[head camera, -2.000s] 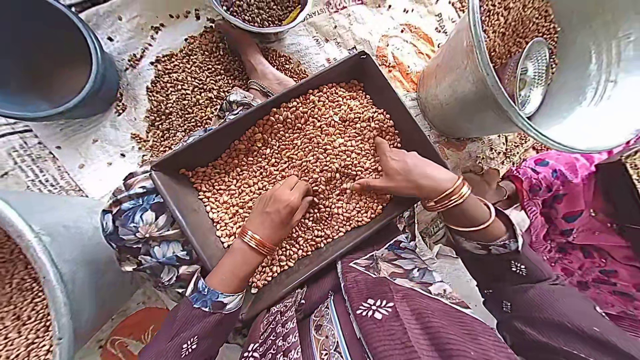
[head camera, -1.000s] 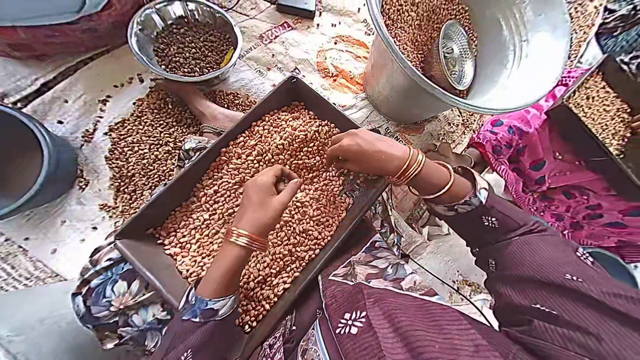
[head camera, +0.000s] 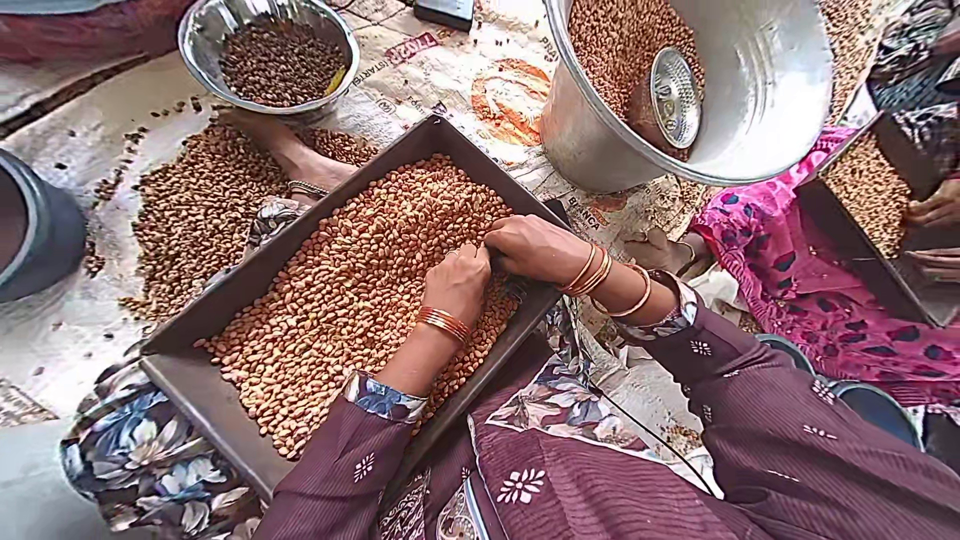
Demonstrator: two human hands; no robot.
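A dark rectangular tray (head camera: 202, 409) rests tilted on my lap, holding a wide layer of tan-brown beans or nuts (head camera: 375, 247). Over the right part of this layer, my left hand (head camera: 457, 281) has its fingers curled and meets the fingertips of my right hand (head camera: 529, 244). Both hands are just above or on the beans; whether anything is pinched between the fingers is hidden. Near the right hand, at the tray's right inner wall, lies a small dark object I cannot make out. Copper-coloured bangles circle both wrists.
A steel bowl (head camera: 196, 56) of darker beans stands behind a loose heap (head camera: 195, 217) beside my foot. A large metal pot (head camera: 592, 150) at upper right holds beans and a perforated steel dish (head camera: 675, 97). A blue-grey bucket (head camera: 45, 232) stands left. At right, another person's hands (head camera: 937, 225) touch another tray.
My hands were apart over the beans in both earlier frames; now their fingertips meet at the right part of the tray. The view has shifted between frames.
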